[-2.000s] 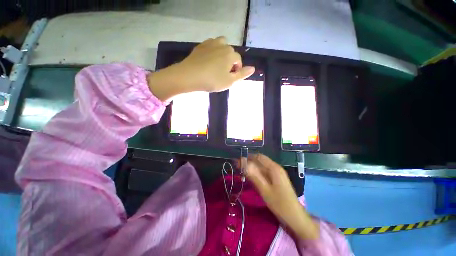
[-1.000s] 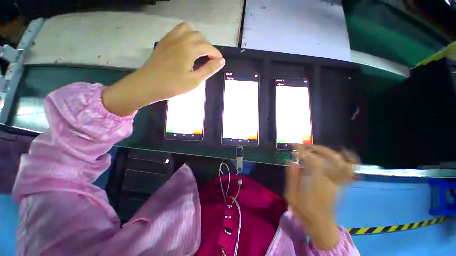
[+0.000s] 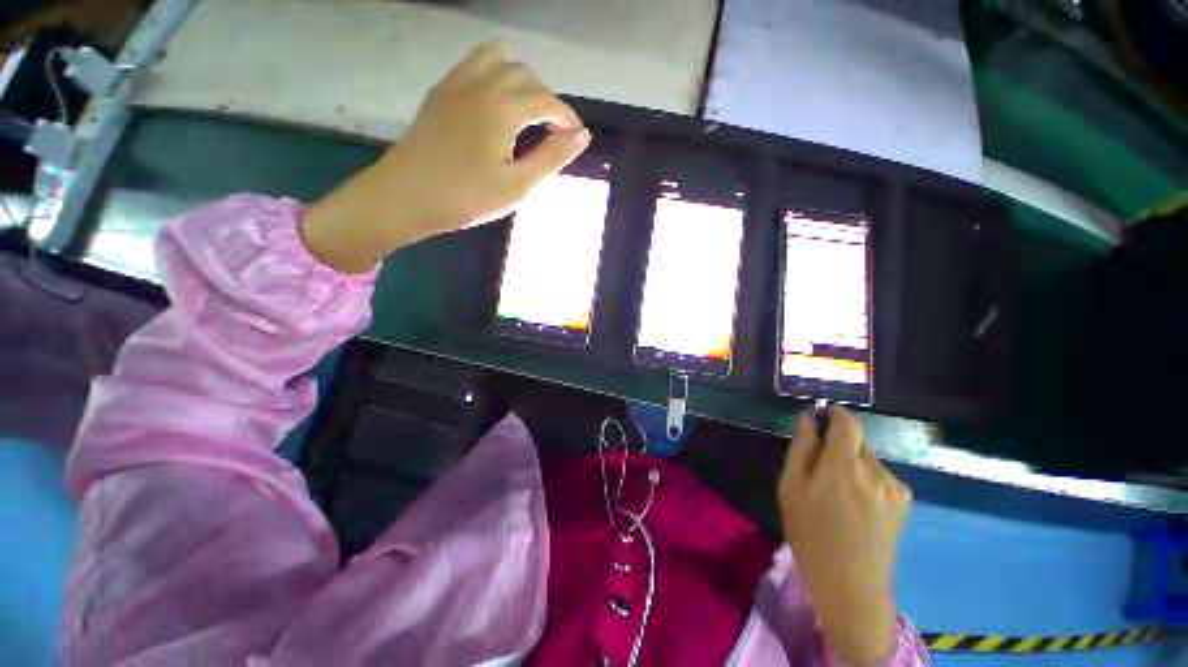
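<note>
Three lit smartphones lie in the black foam tray (image 3: 941, 313): a left phone (image 3: 554, 254), a middle phone (image 3: 691, 280) and a right phone (image 3: 825, 300) whose screen shows list rows and an orange bar. My right hand (image 3: 844, 502) pinches a small metal plug (image 3: 821, 412) at the right phone's bottom edge. Another metal plug (image 3: 676, 405) sticks out below the middle phone. My left hand (image 3: 476, 143) is over the left phone's top, thumb and finger pinched together; whether they hold something small cannot be told.
A white cord (image 3: 644, 573) hangs over the dark red garment. Another black tray (image 3: 404, 443) lies below the bench edge. White plugs and cords (image 3: 59, 141) are at the far left. Pale boards (image 3: 834, 78) lie behind the tray. A blue object (image 3: 1159, 573) stands at the right.
My right hand has moved right from the middle phone's plug to the right phone's plug. My left hand has moved left off the middle phone. The right phone's screen now shows list rows.
</note>
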